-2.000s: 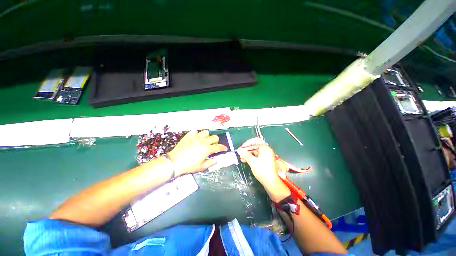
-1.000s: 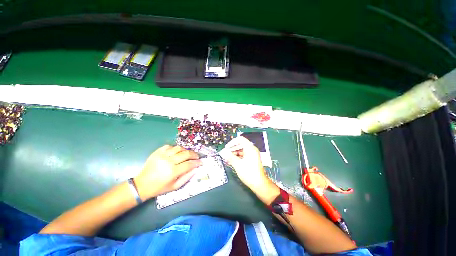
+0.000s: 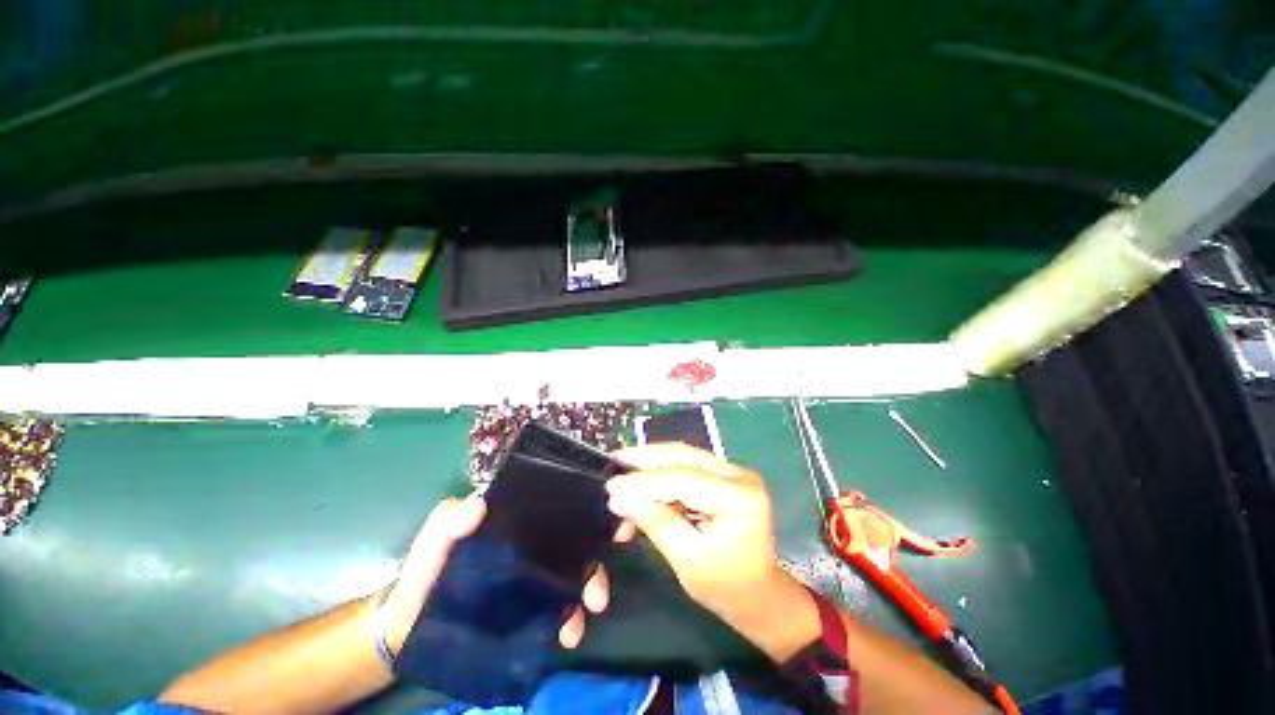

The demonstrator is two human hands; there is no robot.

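A phone unit (image 3: 524, 559) is held up in front of me, tilted, with its black screen side towards me. My left hand (image 3: 436, 559) grips it from the left and beneath, with fingertips showing at its right edge. My right hand (image 3: 699, 528) is at its upper right edge with thumb and fingers pinched together; whether they hold a small tool or part cannot be seen. The heap of small phone components (image 3: 538, 419) lies just behind the phone, partly hidden by it. A pad with a dark square (image 3: 680, 428) is partly covered by my right hand.
An orange air blow gun (image 3: 870, 538) and a thin stick (image 3: 917, 437) lie at the right. Black foam trays (image 3: 1119, 461) stand at the far right. Beyond the white rail (image 3: 476, 374), the belt carries phones and a black tray (image 3: 699, 282). Another component heap (image 3: 25, 461) is far left.
The phone unit, flat on the mat with its white inner side up before, is now lifted and turned screen side towards me. My right hand has moved from the phone's top to its right edge.
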